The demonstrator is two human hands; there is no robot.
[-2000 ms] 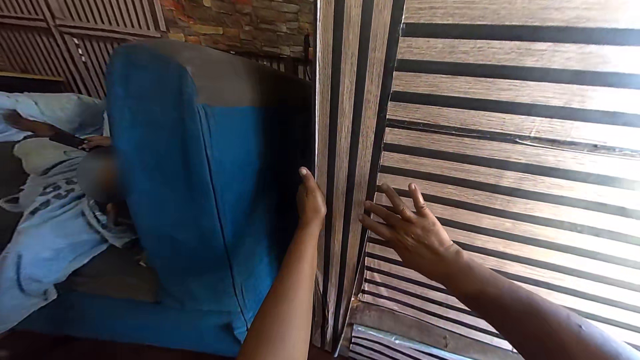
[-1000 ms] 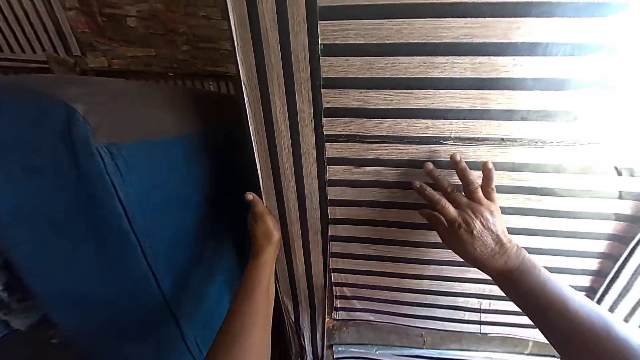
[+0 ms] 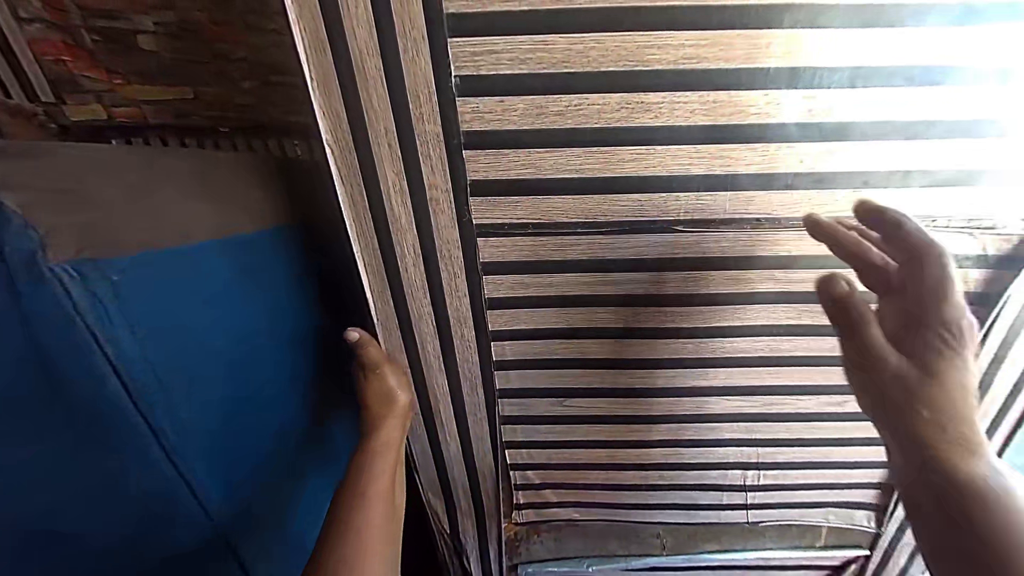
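A panel covered in striped wood-pattern sheeting [image 3: 672,320] fills the middle and right, its stripes running across. Along its left side stands a narrow upright face [image 3: 400,200] with lengthwise stripes. My left hand [image 3: 382,388] is at the outer edge of this narrow face, thumb up; its other fingers are hidden, so its grip cannot be told. On the right, my right hand [image 3: 904,296] is slightly blurred in front of the panel, fingers spread and bent, holding nothing. A dark seam [image 3: 592,228] with a wrinkled edge crosses the sheeting.
Blue and grey upholstered furniture [image 3: 200,344] stands close on the left. Behind it is a brick-pattern wall [image 3: 176,72]. Below the striped sheeting runs a bare greyish strip [image 3: 624,542]. Another striped surface [image 3: 1000,376] slants at the far right. Bright glare covers the upper right.
My right hand has moved right across the striped panel, its fingers now more bent. My left hand remains at the narrow face's edge. The view has swung right; the person lying at left is out of view.
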